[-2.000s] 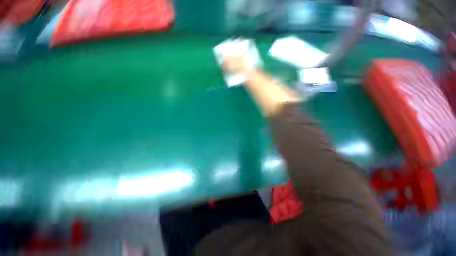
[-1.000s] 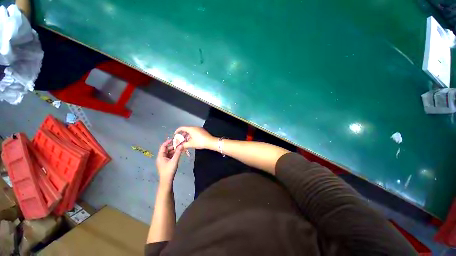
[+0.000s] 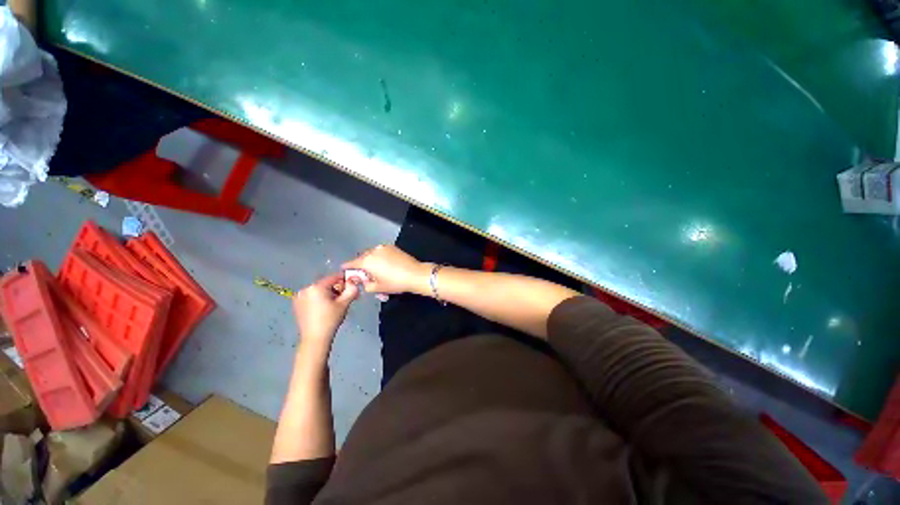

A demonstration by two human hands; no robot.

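Observation:
A small pale piece (image 3: 355,277) is held between the fingertips of both my hands, over the floor beside the table's edge. It is too small and too covered by fingers to tell what it is. My left hand (image 3: 324,308) holds it from the left with bent fingers. My right hand (image 3: 387,270), with a bracelet at the wrist, holds it from the right. Both hands are bare and touch at the fingertips.
The green table (image 3: 553,128) runs across the top and right, with a white scrap (image 3: 786,261) and small boxes (image 3: 870,187) on it. Red trays (image 3: 113,316) and a carton (image 3: 197,459) are at lower left. A red stool (image 3: 232,178) stands under the table edge. White cloth (image 3: 28,108) is at far left.
Two seconds ago my right hand was over the table with a white item. Since one second ago, my hands have stayed together; my fingers have closed more around the pale piece.

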